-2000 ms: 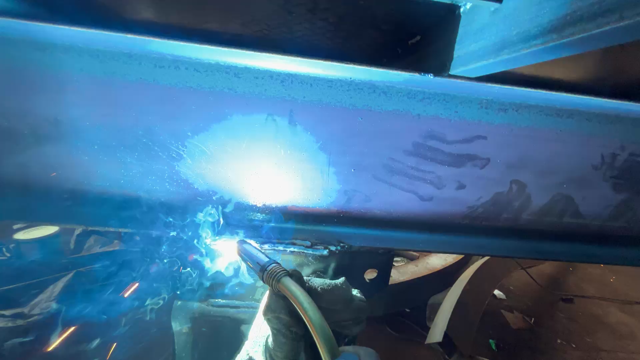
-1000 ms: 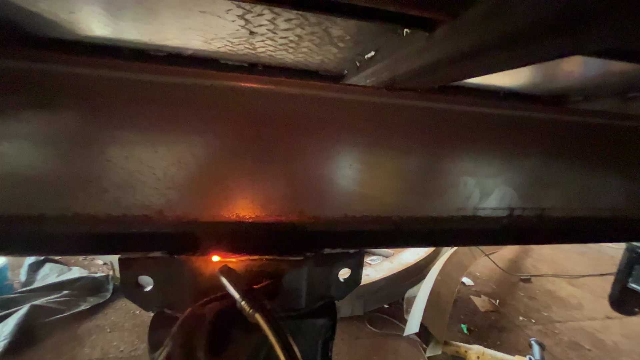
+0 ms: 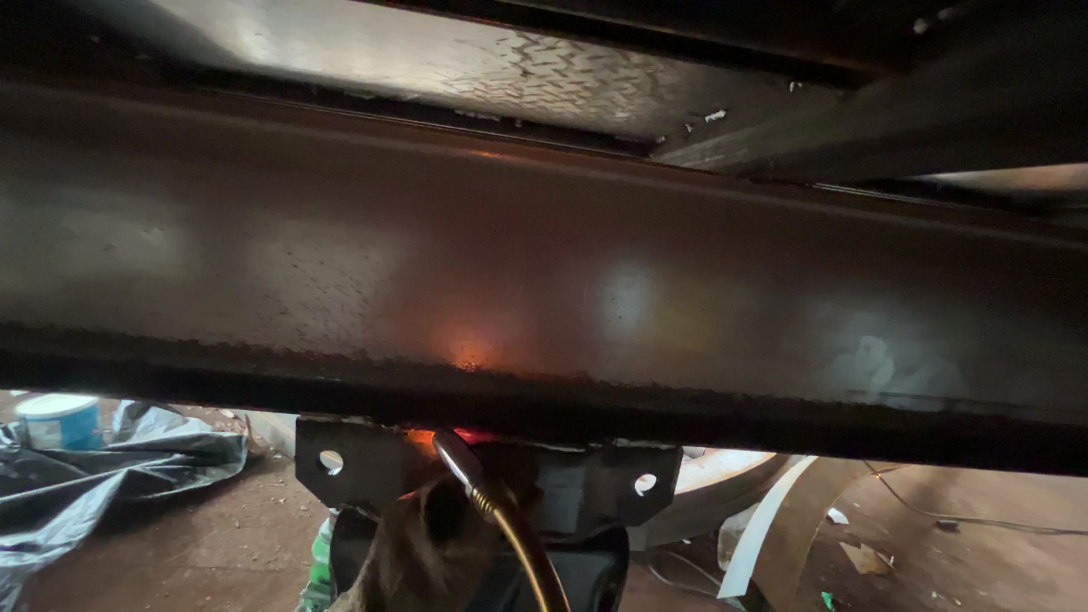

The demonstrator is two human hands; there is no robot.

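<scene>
A welding torch with a curved metal neck (image 3: pixel 476 501) rises from the bottom edge, its nozzle at the glowing orange joint (image 3: pixel 421 440) under a long steel beam (image 3: pixel 544 280). The joint is along the top of a dark steel bracket plate (image 3: pixel 340 480) with a round hole near each end. A gloved hand, seemingly my left hand (image 3: pixel 416 552), is just left of the torch neck, dark and blurred; whether its fingers grip the neck cannot be seen. My right hand is out of view, as is the torch handle.
Above the beam are a tread-patterned metal sheet (image 3: pixel 561 76) and a crossing beam (image 3: pixel 790 127). Dark plastic sheeting (image 3: pixel 161 459) and a blue-and-white bucket (image 3: pixel 59 421) are on the floor at left. A curved strip (image 3: pixel 769 527), a cable (image 3: pixel 960 517) and scraps are at right.
The bright blue-white arc and flying sparks of two seconds ago are gone, leaving an orange glow at the joint. The gloved hand now shows left of the torch neck; it was right of it in the oldest frame.
</scene>
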